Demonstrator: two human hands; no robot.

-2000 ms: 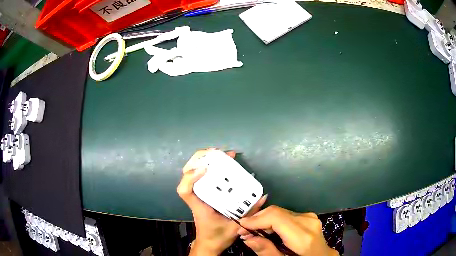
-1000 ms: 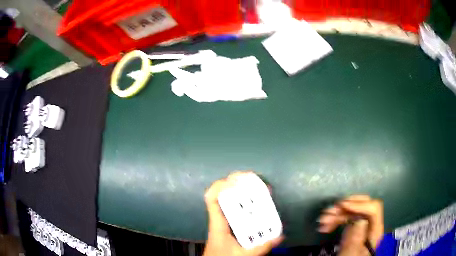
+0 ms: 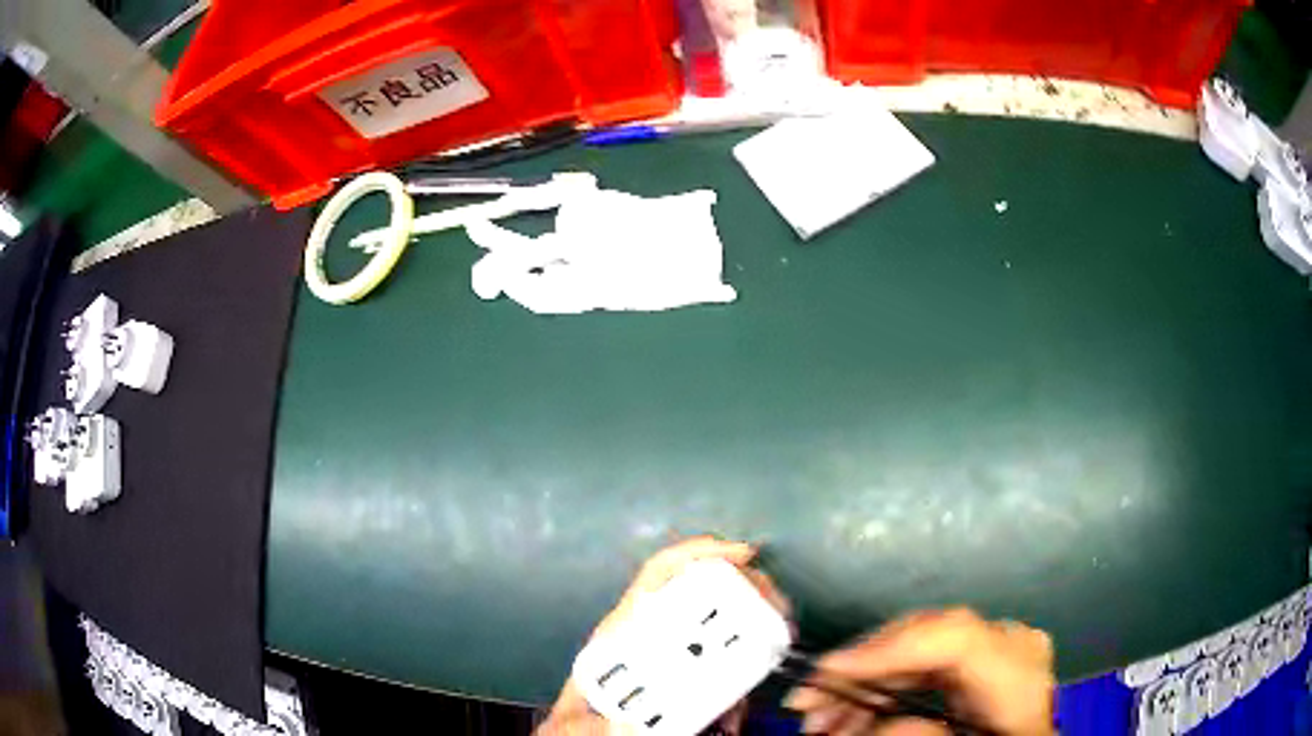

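Observation:
A white outlet adapter (image 3: 665, 664) is held in my left hand (image 3: 688, 558) at the bottom centre of the head view. Its slotted face is up, with the USB openings toward the lower left. My right hand (image 3: 943, 669), slightly blurred, is closed on a thin black tool (image 3: 863, 693), perhaps tweezers. The tool's tip meets or nearly touches the adapter's right edge. Fingers of my left hand show past the adapter's upper edge; the rest of that hand is partly hidden by the adapter and the picture's edge.
A green mat (image 3: 576, 417) bears a tape roll (image 3: 358, 237), a crumpled white heap (image 3: 633, 252) and a white square pad (image 3: 832, 161). Red crates (image 3: 576, 72) stand behind. Several adapters lie on the black mat (image 3: 202, 431), in rows at lower right (image 3: 1223, 683) and at upper right (image 3: 1266, 166).
My left hand has turned the adapter, so its USB end now points lower left. My right hand, apart from the adapter a second ago, has come back to its right edge with the tool.

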